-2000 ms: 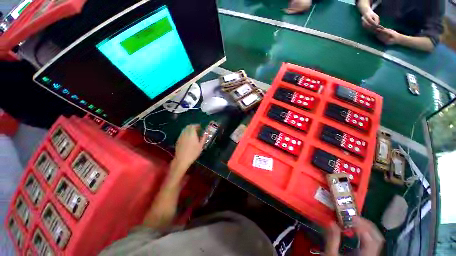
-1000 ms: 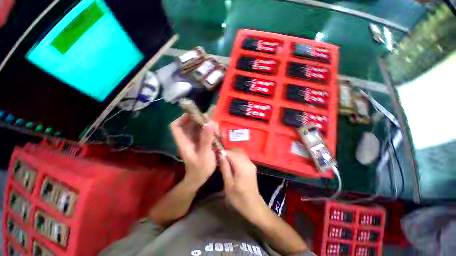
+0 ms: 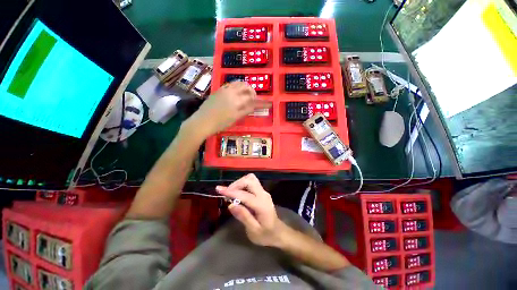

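The red phone tray [image 3: 276, 126] lies in front of me with black-and-red phones [image 3: 307, 82] face up in most slots. A tan-backed phone [image 3: 246, 147] lies face down in the bottom left slot. Another tan-backed phone [image 3: 327, 139] lies tilted across the bottom right slot, a white cable plugged into its lower end. My left hand [image 3: 227, 107] is over the tray's left column, partly covering a phone; its fingertips are blurred and whether they hold anything is unclear. My right hand [image 3: 252, 209] pinches the end of a white USB cable [image 3: 236, 201] below the tray.
Monitors stand left [image 3: 56, 85] and right [image 3: 470, 73]. Loose tan phones lie left [image 3: 190, 75] and right [image 3: 355, 76] of the tray. White mice sit left [image 3: 164, 109] and right [image 3: 391, 128]. Red tray stacks stand lower left [image 3: 85, 221] and lower right [image 3: 398, 241]. Grey fabric shows at right [image 3: 490, 209].
The phone held between both hands is gone from them; a tan-backed one now lies in the bottom left slot. My left hand moved up over the tray, and the slot above shows its label.
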